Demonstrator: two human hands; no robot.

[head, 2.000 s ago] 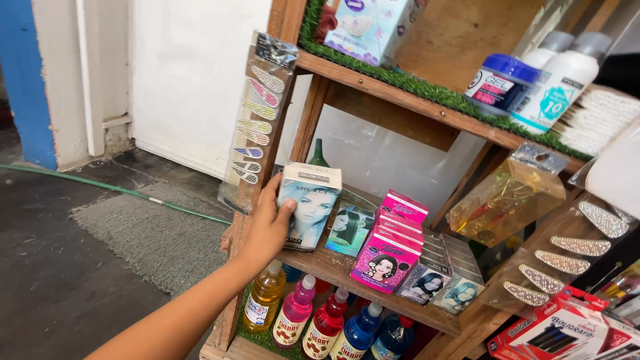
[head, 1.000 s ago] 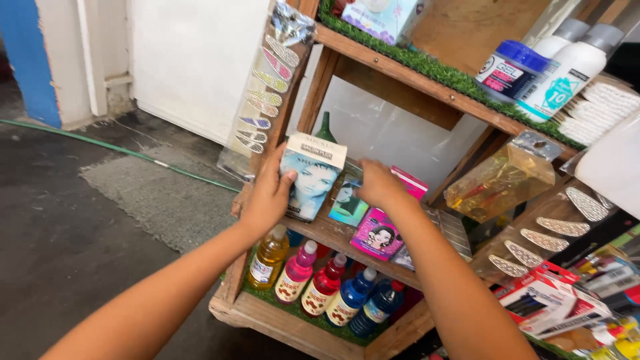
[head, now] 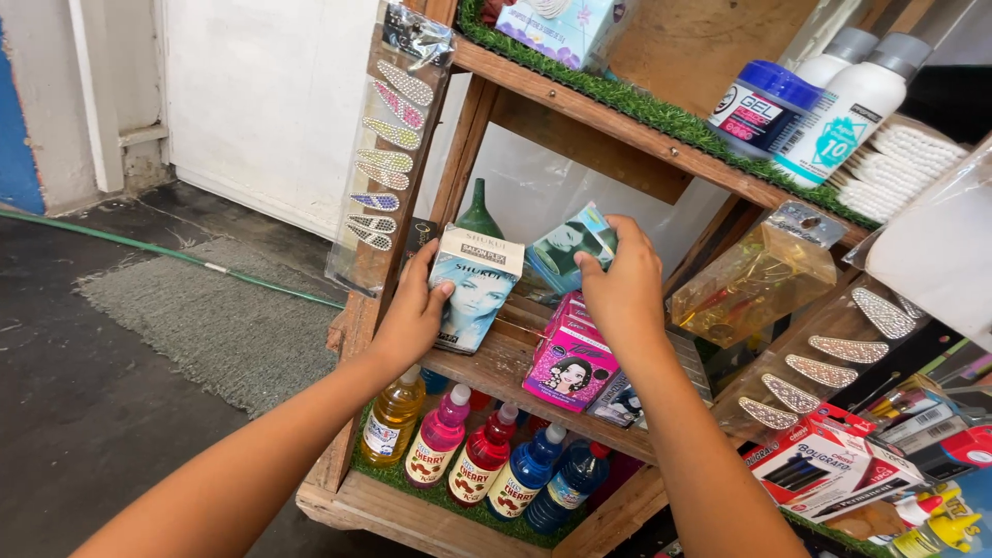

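Observation:
My left hand point(head: 415, 310) grips the left side of a light blue Shukui box point(head: 477, 291) at the left end of the middle wooden shelf. My right hand point(head: 628, 279) holds a small teal box with a face on it point(head: 570, 248), tilted and raised above the pink boxes, thumb on its front. Just below it stand several pink boxes point(head: 573, 364) in a row. Dark grey boxes point(head: 620, 399) are beside them, partly hidden by my right forearm. Behind the Shukui box rises the neck of a green bottle or funnel point(head: 479, 209).
Colored bottles point(head: 488, 457) line the lower shelf. A card of hair clips point(head: 387, 147) hangs on the left post. Above are a gel jar point(head: 763, 108) and white bottles point(head: 852, 108). Pen boxes point(head: 829, 461) sit at right. A green hose point(head: 155, 252) crosses the floor by a grey mat point(head: 217, 318).
My right hand, out of view two seconds ago, came to the shelf and has lifted the small teal box from beside the pink boxes. My left hand stays on the Shukui box.

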